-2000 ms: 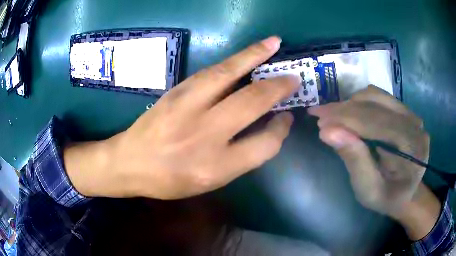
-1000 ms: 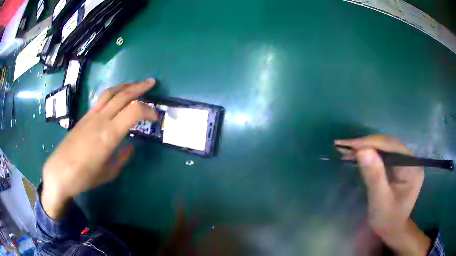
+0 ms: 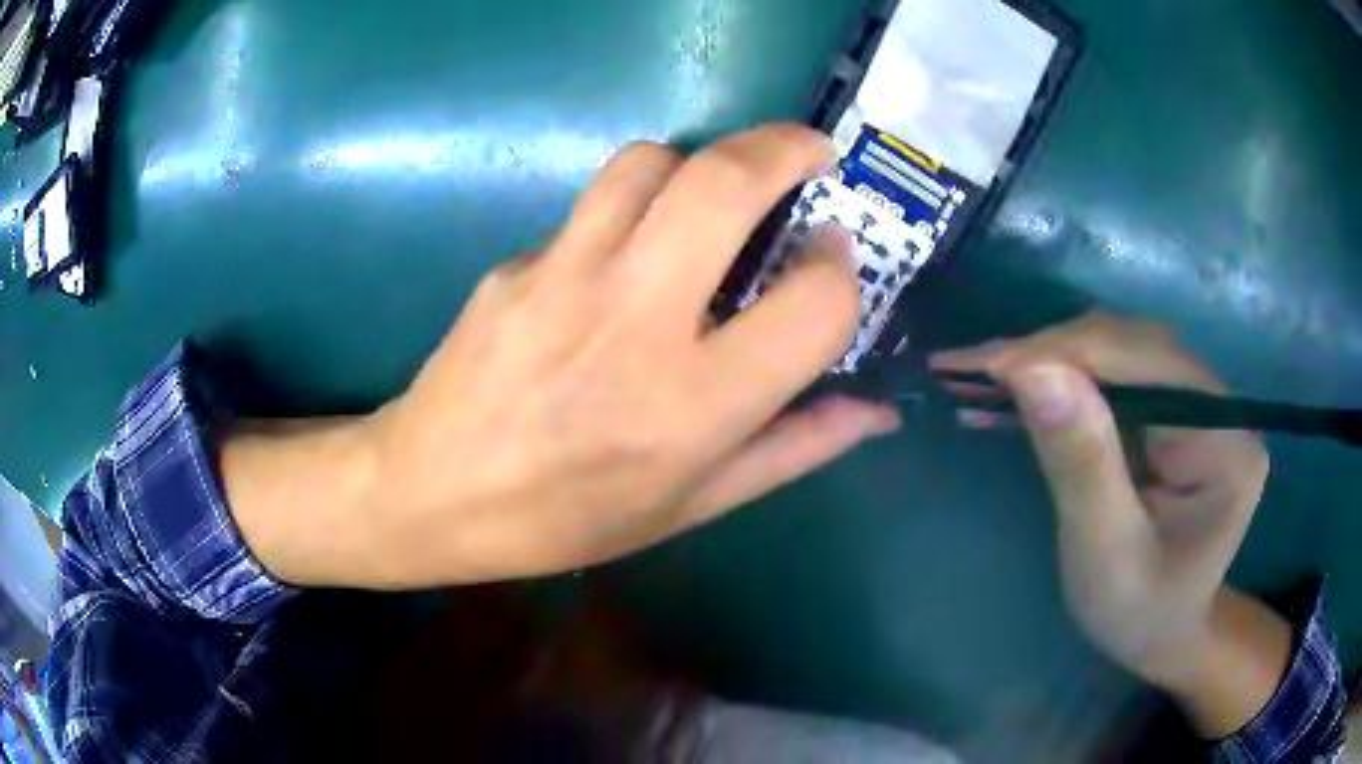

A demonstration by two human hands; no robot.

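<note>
A black phone housing point(image 3: 1028, 142) lies tilted on the green surface at the upper right of centre. Its far half holds a white screen point(image 3: 956, 82), its near half a white keypad board point(image 3: 893, 246) with dark marks. A blue flex cable point(image 3: 901, 176) lies between them. My left hand point(image 3: 598, 358) covers the housing's left edge, its fingers on the board and the frame. My right hand point(image 3: 1143, 493) holds dark tweezers point(image 3: 1195, 406), their tips close to the board's near right corner. Whether the tips touch it I cannot tell.
Several other black phone units point(image 3: 57, 209) lie in a heap at the upper left. The shiny green bench top point(image 3: 374, 269) has glare spots. Plaid sleeves point(image 3: 165, 523) show at the lower left and lower right.
A second ago my left hand was on a phone at left and my right hand held the tweezers far from it. Now both hands are together at a tilted phone on the right.
</note>
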